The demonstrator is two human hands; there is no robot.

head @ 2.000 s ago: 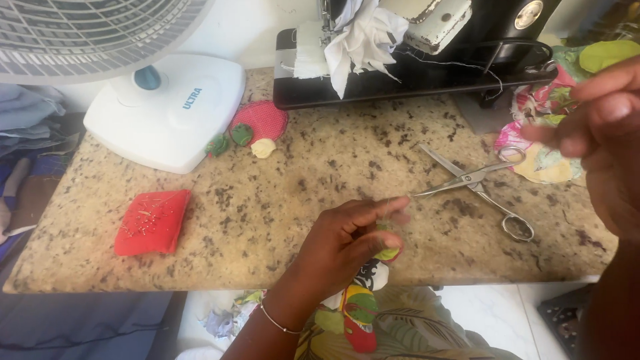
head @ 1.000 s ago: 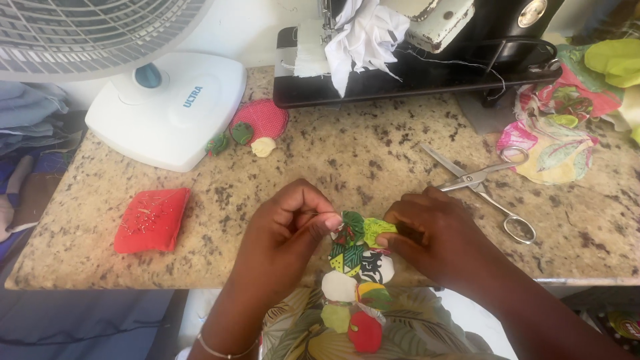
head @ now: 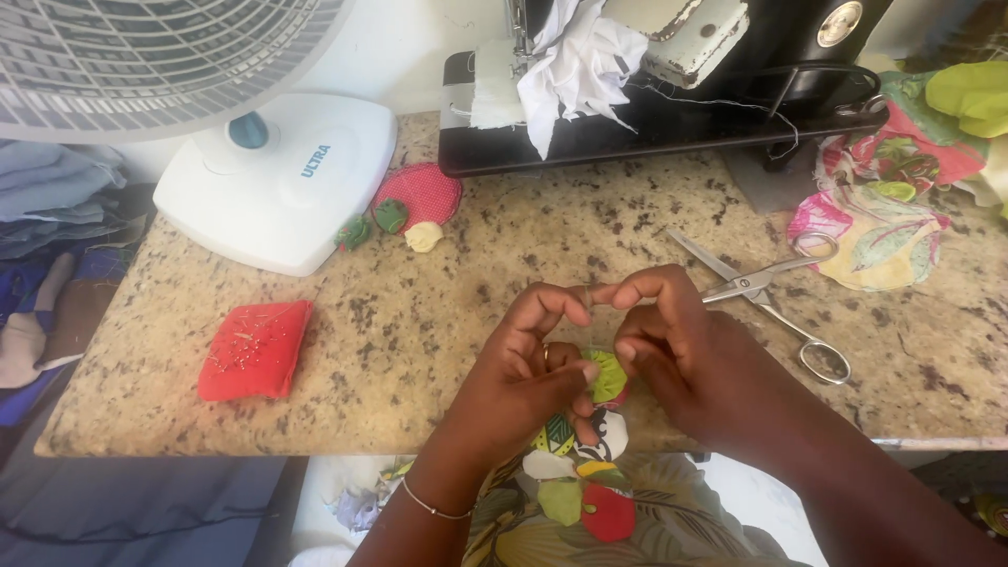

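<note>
My left hand point(head: 528, 370) holds the top of a joined string of gathered fabric rounds, a lime green one point(head: 607, 376) between its thumb and my right hand. My right hand point(head: 669, 346) has its fingers curled, and a thin thread seems to run up from the green round between both hands; a needle cannot be made out. Below hang a white and black round point(head: 605, 437), a red one point(head: 609, 512) and several others, over my lap. Open metal scissors point(head: 752, 283) lie just beyond my right hand. A red pincushion point(head: 256, 350) with pins sits at the left.
A black sewing machine point(head: 669, 134) with bunched white cloth point(head: 579, 67) stands at the back. A white fan base point(head: 276, 189) is at the back left, beside a pink fabric disc point(head: 421, 193) and small rounds. Floral fabric pieces point(head: 874, 236) lie at the right on the speckled stone tabletop point(head: 378, 331).
Two seconds ago my right hand was raised at the far right; it came down to the fabric rounds beside my left hand. Since one second ago, both hands' fingers have lifted above the green round.
</note>
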